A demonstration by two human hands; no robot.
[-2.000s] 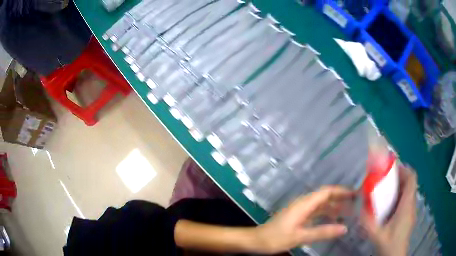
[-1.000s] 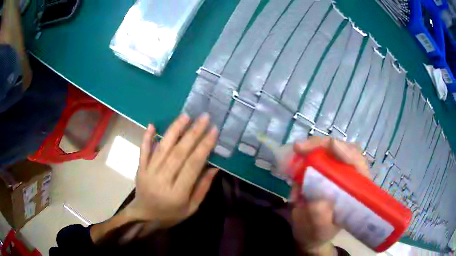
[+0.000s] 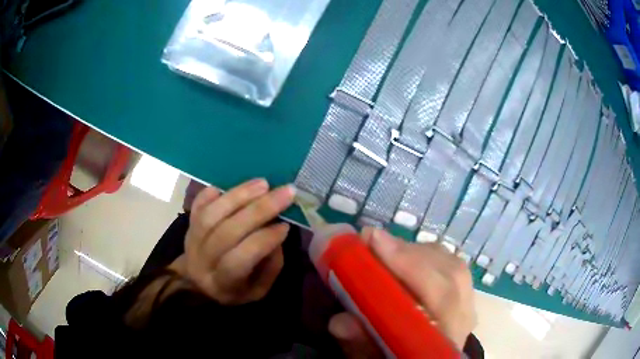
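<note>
Many grey mesh straps (image 3: 414,77) lie side by side on the green bench, with small silver loops (image 3: 370,155) across them and pale end tabs (image 3: 343,204) at the near ends. My right hand (image 3: 428,280) holds the red glue bottle (image 3: 379,298), its yellowish nozzle pointing at the near end of the leftmost strap (image 3: 324,158). My left hand (image 3: 242,238) is at the bench edge, its fingertips beside that strap end and the nozzle tip. Whether the left fingertips pinch the strap end cannot be told.
Glossy clear film sleeves (image 3: 242,45) lie left of the straps. Blue bins (image 3: 624,42) stand at the far right. A red stool (image 3: 88,165) and a cardboard box (image 3: 28,263) are on the floor at the left, below the green bench's edge (image 3: 140,152).
The view has swung toward the left end of the strap row. The bottle has come to the leftmost strap's end, nozzle down beside my left fingertips. My left hand's fingers have curled.
</note>
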